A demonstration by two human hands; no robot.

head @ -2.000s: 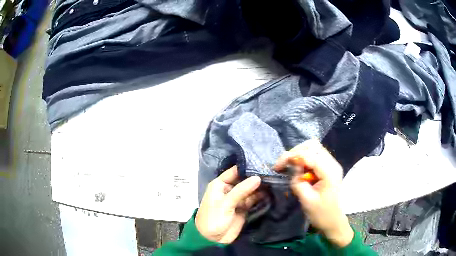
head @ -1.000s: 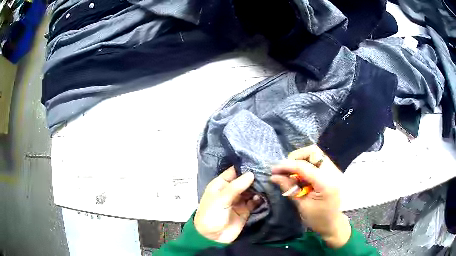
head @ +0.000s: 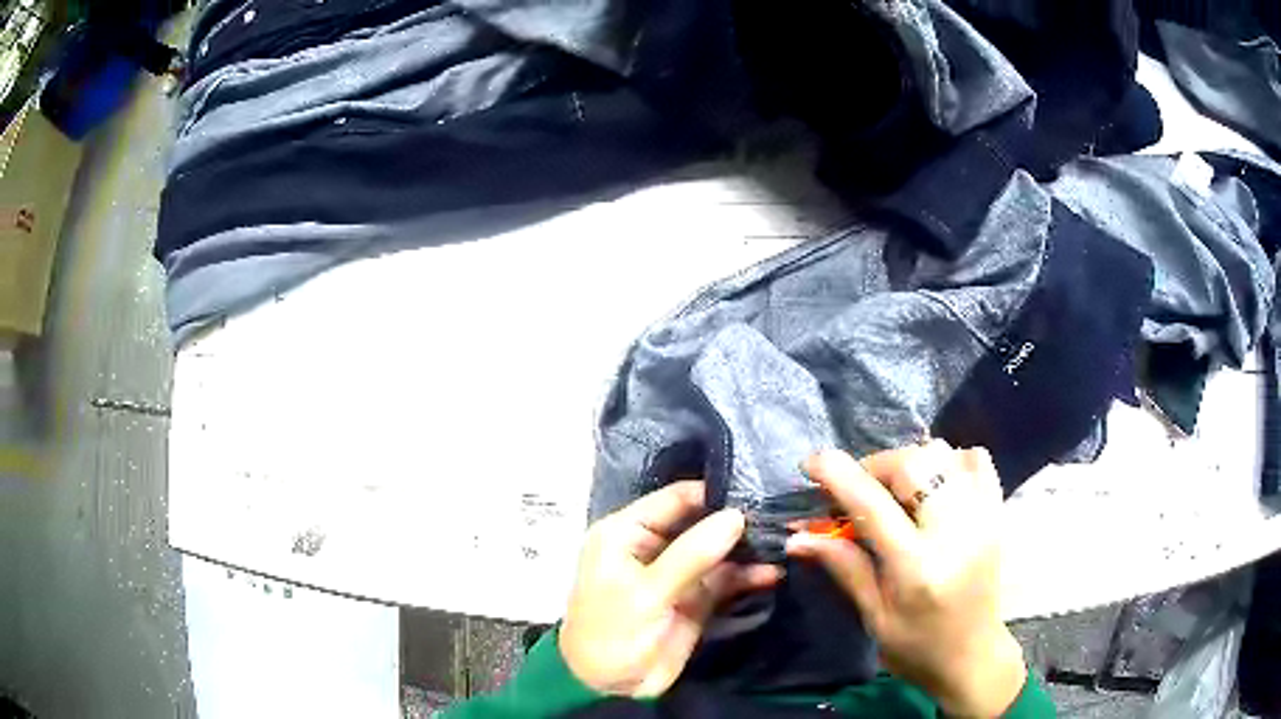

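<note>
A garment [head: 843,337], grey inside with dark parts, lies bunched at the table's front edge. A dark panel with small white lettering [head: 1047,337] shows at its right. My left hand [head: 653,583] pinches the garment's fabric at a seam between thumb and fingers. My right hand [head: 920,562] is at the same seam, just right of the left, closed around small thread snips [head: 832,530]. Only a bit of their orange handle shows; the blades are hidden or too small to tell.
The white table [head: 365,436] has a curved front edge. A garment pile [head: 464,169] of dark and grey layers lies across the back left. More dark and grey cloth [head: 1180,239] lies at the right. A blue item [head: 96,84] and a tan cart [head: 35,211] stand beyond the left edge.
The whole view has shifted slightly, so things appear further right. My right hand has turned and come back close to the seam; the snips show less. My left hand keeps its pinch.
</note>
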